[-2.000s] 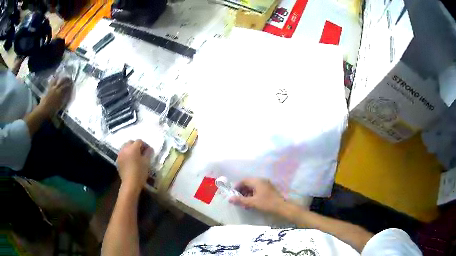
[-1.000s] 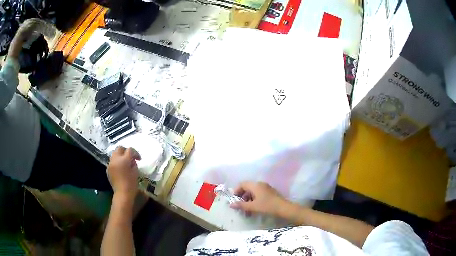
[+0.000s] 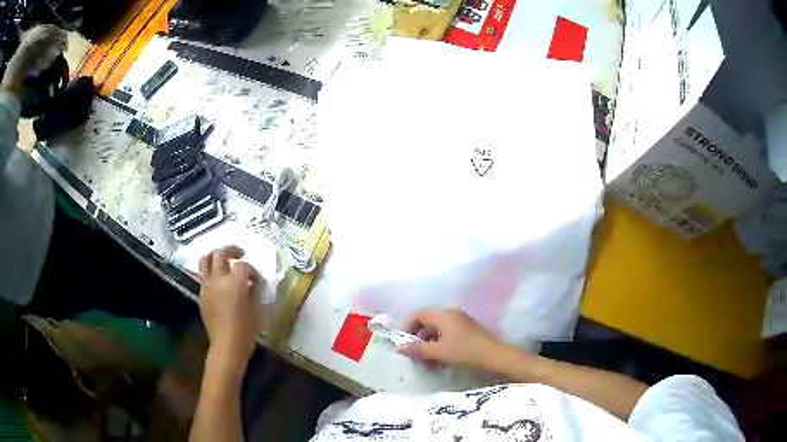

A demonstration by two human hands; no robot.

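Observation:
My right hand (image 3: pixel 449 337) holds a small coiled white cable (image 3: pixel 390 330) between thumb and fingers, over the table's near edge by a red patch. My left hand (image 3: pixel 229 280) is at a crumpled whitish small bag (image 3: pixel 266 256), its fingers bent on the bag. Whether they pinch one bag or several I cannot tell. More white cables (image 3: pixel 287 226) lie just beyond it. Dark flat slabs (image 3: pixel 188 186) lie in an overlapping row past my left hand. A flat stack of white plastic bags (image 3: pixel 466 173) lies in front of me.
A white "STRONG WIND" box (image 3: pixel 682 173) stands at right on a yellow table (image 3: pixel 664 289). Black fans (image 3: pixel 65 108) are at far left near an orange slatted strip (image 3: pixel 121 43). Another person's hand (image 3: pixel 36 52) is at the upper left.
The other person's hand has moved from beside the dark slabs up to the far left. The whitish bag has come into view under my left hand. My right hand still holds the cable.

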